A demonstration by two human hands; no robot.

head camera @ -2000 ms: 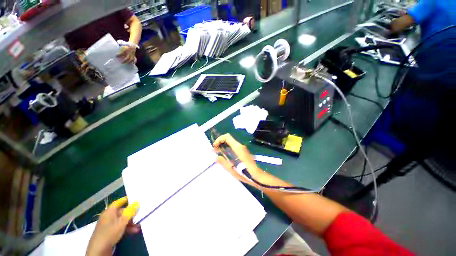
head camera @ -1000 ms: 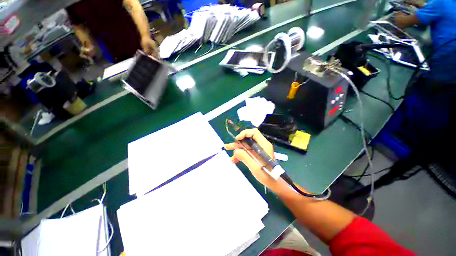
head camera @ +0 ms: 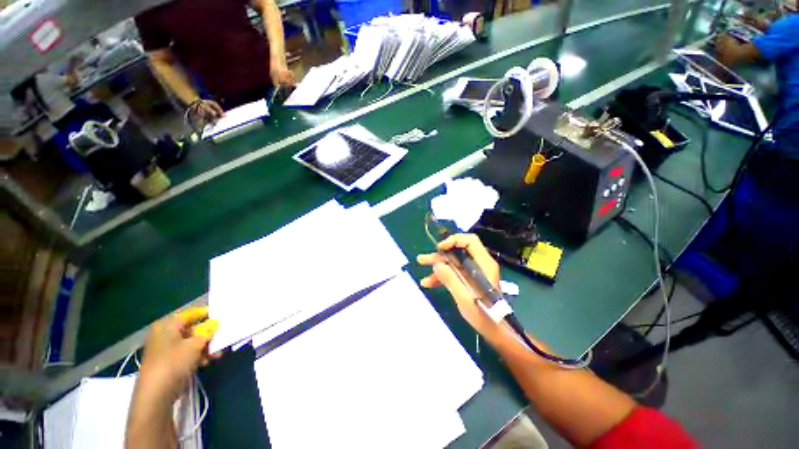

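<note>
White-backed solar panels lie in front of me: one group at the back, overlapping the conveyor edge, and a stack nearer me on the green bench. My left hand, with yellow finger cots, is at the lower left corner of the back group, its fingertips on the edge. My right hand holds the black soldering iron like a pen, its tip raised and pointing up and left, off the panels. Its cable trails along my forearm.
The black soldering station stands behind right. Beside it are the iron stand with yellow sponge and crumpled white paper. A dark-faced panel lies on the belt. More white panels are lower left. A person works across the belt.
My left hand has come back into view at the back panels' corner. My right hand has moved slightly right with the iron. The person opposite has released a dark-faced panel, now on the belt.
</note>
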